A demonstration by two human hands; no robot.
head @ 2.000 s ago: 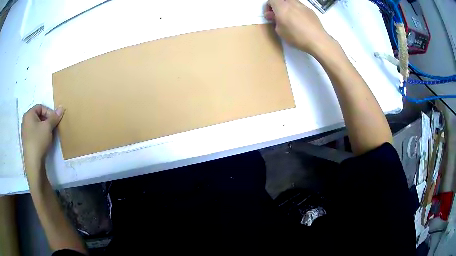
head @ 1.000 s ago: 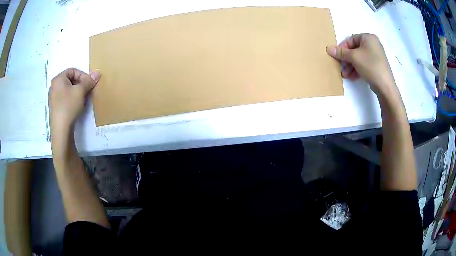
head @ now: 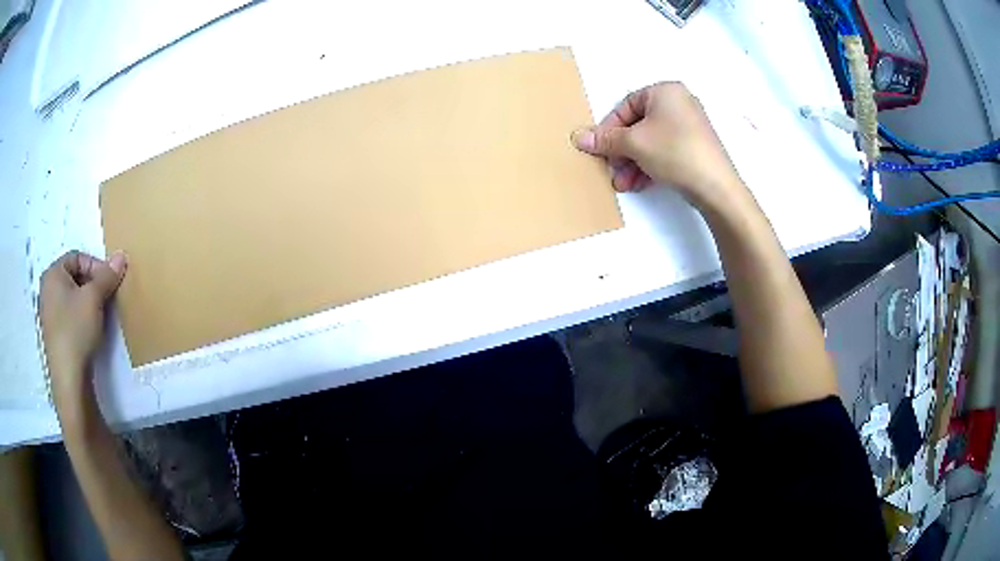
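The brown card template (head: 362, 197) lies over the white table, its long top edge slightly curved. My left hand (head: 79, 301) pinches its left edge between thumb and fingers. My right hand (head: 663, 142) pinches its right edge, with the thumb on top of the card. A thin frayed whitish strip (head: 236, 348) shows along the card's lower left edge; I cannot tell whether it is cloth under the card.
The white table (head: 746, 121) has its front edge just below the card. Blue hoses (head: 932, 164) and a tan-wrapped line hang at the right edge. A metal object (head: 677, 9) is cut off at the top. Scraps (head: 932, 318) lie at right, and a dark bin (head: 658, 449) stands below.
Since two seconds ago, my right hand has moved from the card's top right corner down to the middle of its right edge. The view has shifted and turned between frames.
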